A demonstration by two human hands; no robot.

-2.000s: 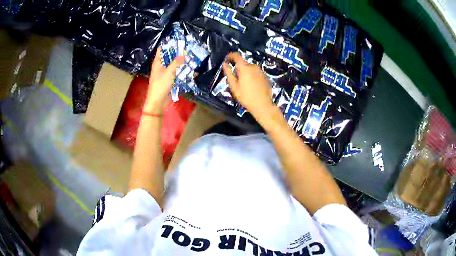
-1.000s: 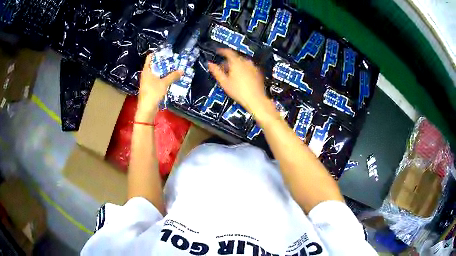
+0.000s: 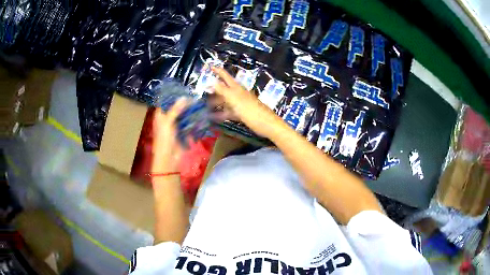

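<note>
My left hand [image 3: 167, 129], blurred, holds a handful of blue and white circuit boards [image 3: 185, 111] at the tray's near left corner. My right hand [image 3: 230, 99] is over the near left pockets, its fingertips at a board [image 3: 207, 80] in the corner pocket; whether it grips the board is unclear. The glossy black tray [image 3: 344, 80] bears blue and white boards in its pockets, several along the near row and more in the rows behind.
More black trays [image 3: 123, 43] lie at the left. An open carton [image 3: 122, 134] with red bags [image 3: 185, 161] stands below the bench edge. Loose boards [image 3: 416, 164] lie on the dark bench top [image 3: 424, 129] at right, beside a film-wrapped carton [image 3: 459, 182].
More boards now show in the near row. My left hand with its handful has moved down, towards me. My right hand has moved slightly left and down, to the corner pocket.
</note>
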